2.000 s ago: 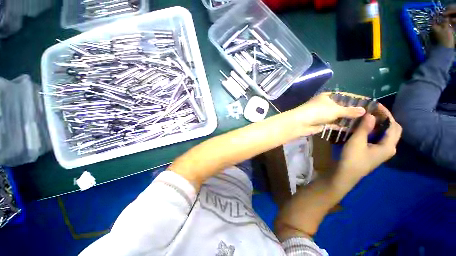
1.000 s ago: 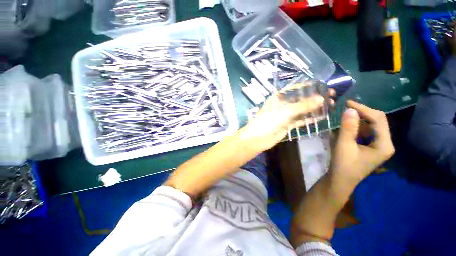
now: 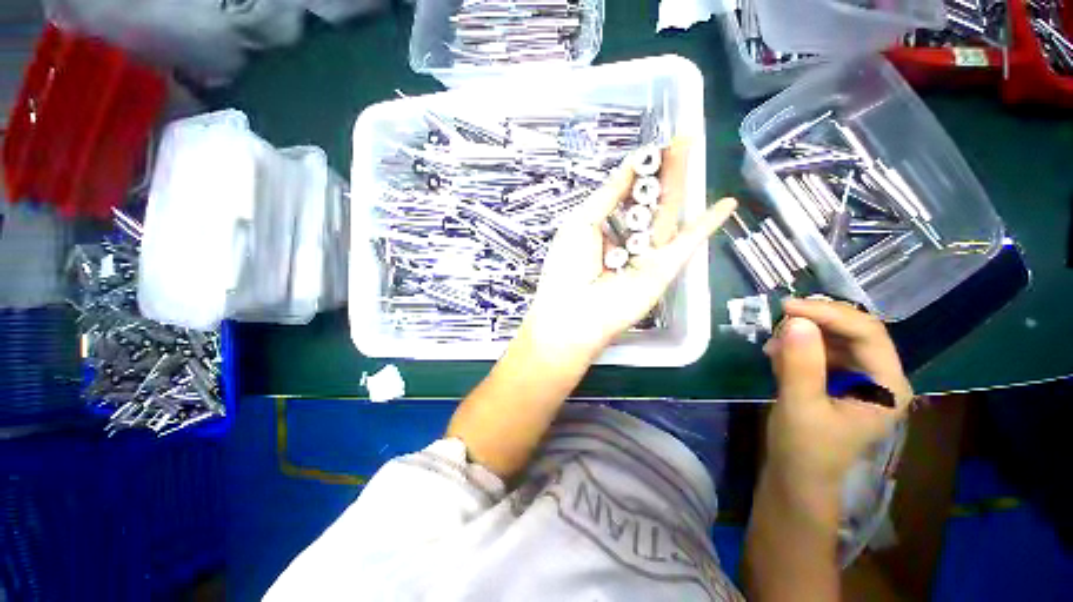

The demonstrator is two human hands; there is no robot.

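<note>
My left hand (image 3: 594,271) is over the right part of the white tub (image 3: 530,349), palm up. It holds several metal shafts (image 3: 638,216) in a curved row, their round white ends facing up. The tub is heaped with silver shafts (image 3: 453,235). My right hand (image 3: 830,376) is at the bench edge, right of the tub, with thumb and index finger bent together. A dark blue stick (image 3: 861,387), perhaps a marker, lies in its curled fingers.
A tilted clear box (image 3: 885,300) with fewer shafts is right of the tub. Small shafts (image 3: 767,254) lie between them. Stacked clear boxes (image 3: 194,223), a blue bin (image 3: 227,374) and red bins (image 3: 82,118) are left. A rear box (image 3: 506,68) holds shafts. Paper scraps (image 3: 384,383) lie near the edge.
The view has turned left. My left hand has moved from beside the clear box to over the tub, with the shaft ends now facing up. My right hand is now apart from it.
</note>
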